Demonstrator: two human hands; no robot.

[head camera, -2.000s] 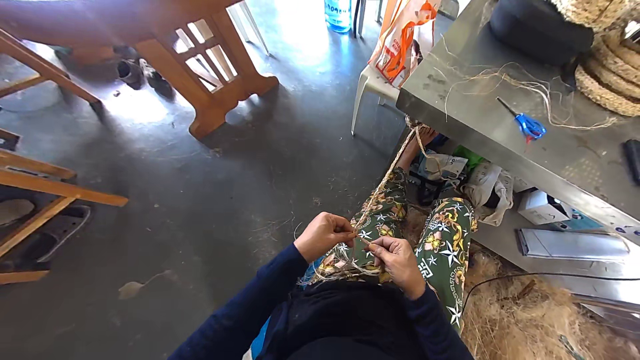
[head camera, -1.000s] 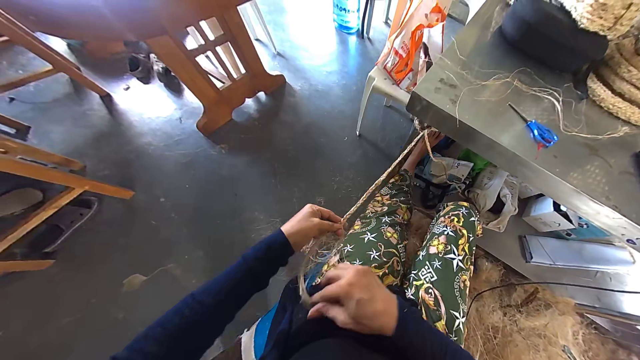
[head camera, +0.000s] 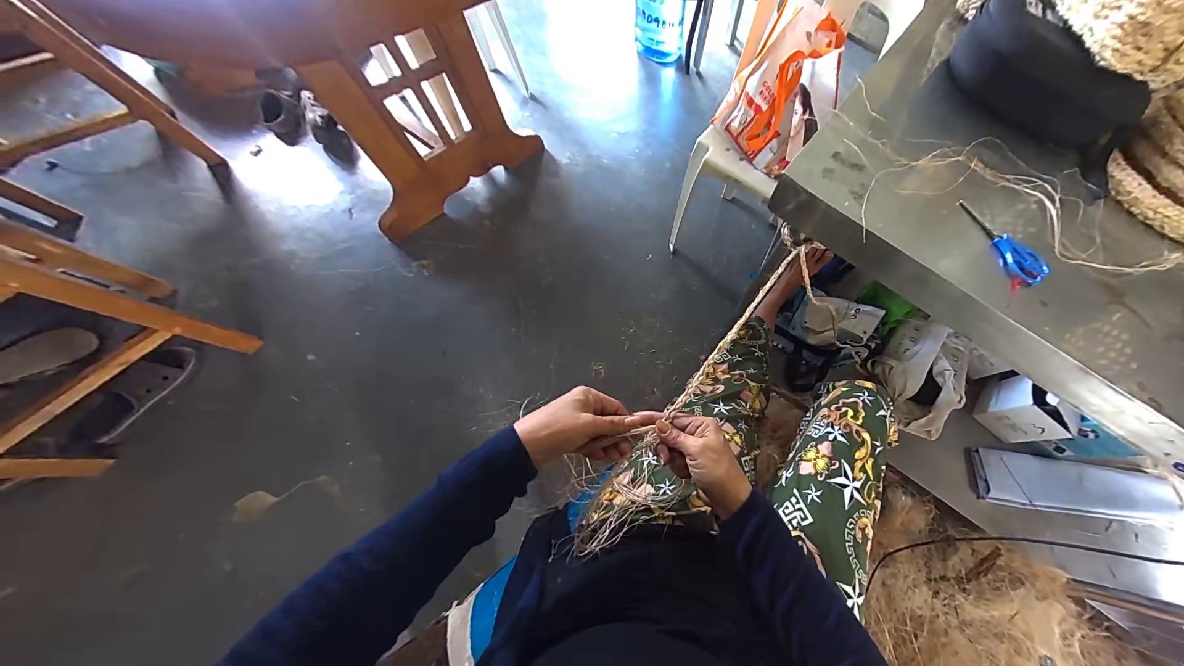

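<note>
A braided cord of plant fibre runs from a corner of the metal table down over my patterned trousers to my lap. My left hand pinches fibre strands at the cord's lower end. Touching or almost touching it, my right hand grips the end of the braid between thumb and fingers. Loose fibre ends hang below both hands over my thigh. On the table lie blue-handled scissors near some thin loose fibres.
The metal table stands at the right, with a black item and coiled fibre rope on it. Bags and a white box sit beneath. A fibre heap lies lower right. Wooden furniture stands at the left.
My right hand has moved from low over my lap up to the braid's end beside my left hand. Two seconds ago both hands were also close together at the strands.
</note>
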